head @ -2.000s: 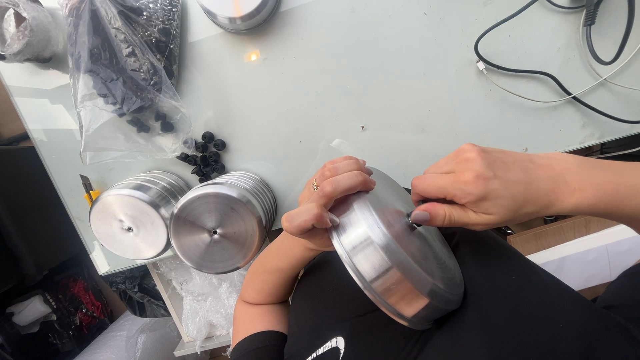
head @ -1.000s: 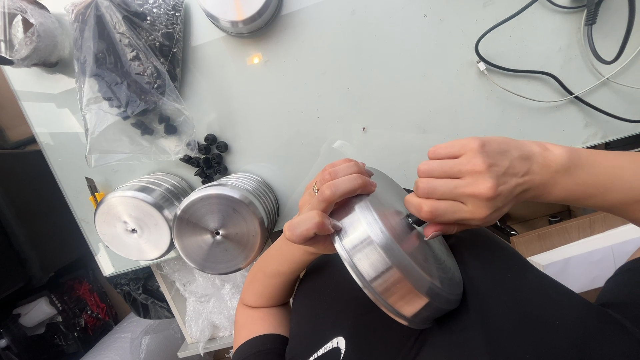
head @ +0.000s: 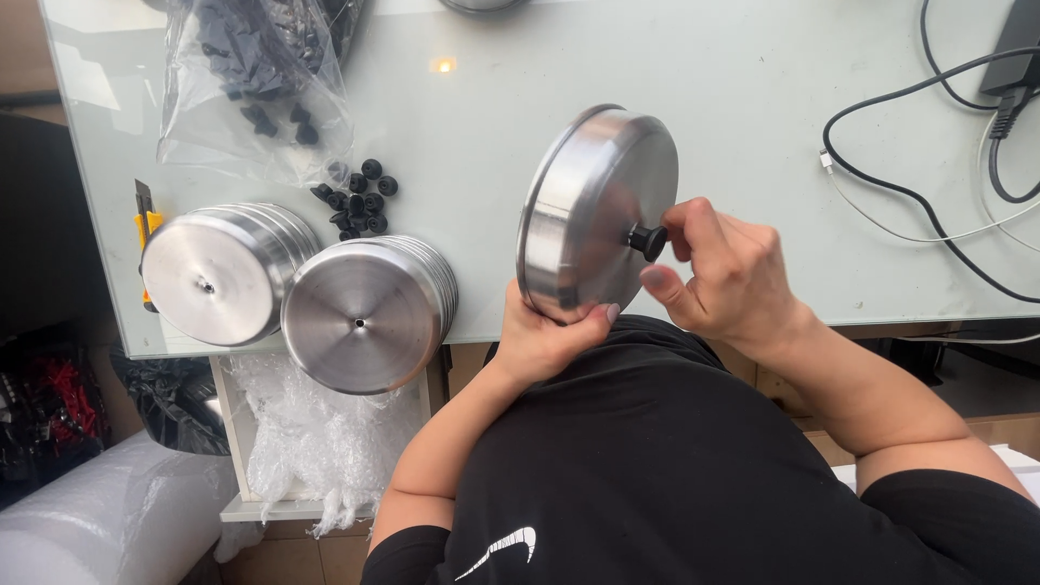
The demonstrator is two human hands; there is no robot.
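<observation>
My left hand (head: 552,333) grips the lower rim of a round brushed-metal lid (head: 601,203), which is held on edge above the front of the table. From the middle of the lid's face sticks out a black knob (head: 648,242). Beside the knob is my right hand (head: 719,272), thumb and forefinger apart, its fingertips close to the knob; whether one touches it I cannot tell. On the left, two stacks of like metal lids lie on their sides, the left stack (head: 207,276) and the right stack (head: 361,317), each end lid with a small centre hole. Loose black knobs (head: 357,199) lie behind them.
A clear plastic bag (head: 260,97) with black knobs lies at the back left. A yellow utility knife (head: 146,227) is beside the left stack. Black cable (head: 886,175), a white cable (head: 894,231) and a power adapter (head: 1011,57) lie right. Bubble wrap (head: 317,439) fills an open drawer below.
The lid has moved up and away from my lap and stands more upright. My left hand now holds its lower edge. My right fingers have come off the knob, which is now plainly seen.
</observation>
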